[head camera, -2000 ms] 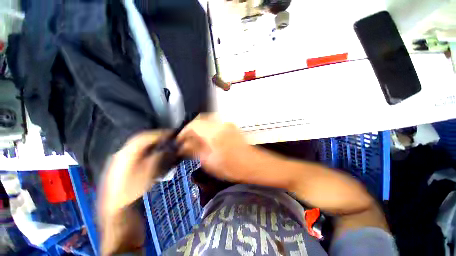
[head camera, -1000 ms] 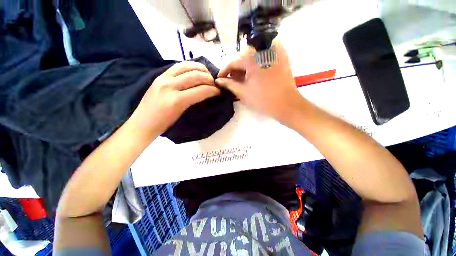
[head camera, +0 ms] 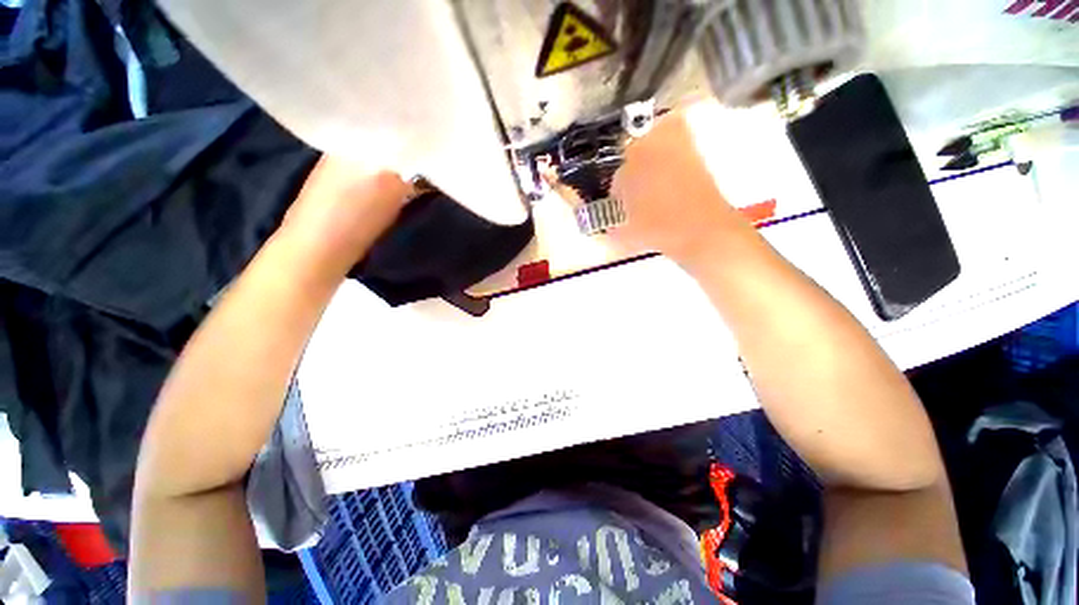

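The black garment (head camera: 142, 201) lies in a large heap at the left, and a dark part of it (head camera: 456, 246) lies on the machine bed under the white sewing machine head (head camera: 355, 83). My left hand (head camera: 355, 195) rests on the dark cloth, its fingertips partly hidden by the head. My right hand (head camera: 669, 177) is beside the needle area, behind the small ridged grey cylinder (head camera: 601, 215); its fingertips are largely hidden, so its hold is unclear. Small metal parts (head camera: 588, 151) show under the head.
A black smartphone (head camera: 876, 195) lies at the right, with a small tool with green parts (head camera: 988, 140) beyond it. A large ridged knob (head camera: 781, 45) juts from the head. Red tape (head camera: 535, 273) marks the bed seam. Blue crates (head camera: 376, 538) stand below the table (head camera: 391, 414).
The view has moved closer under the machine head. The cloth went from the left to the bed, then further under the head. My hands moved apart, the right one beside the needle area.
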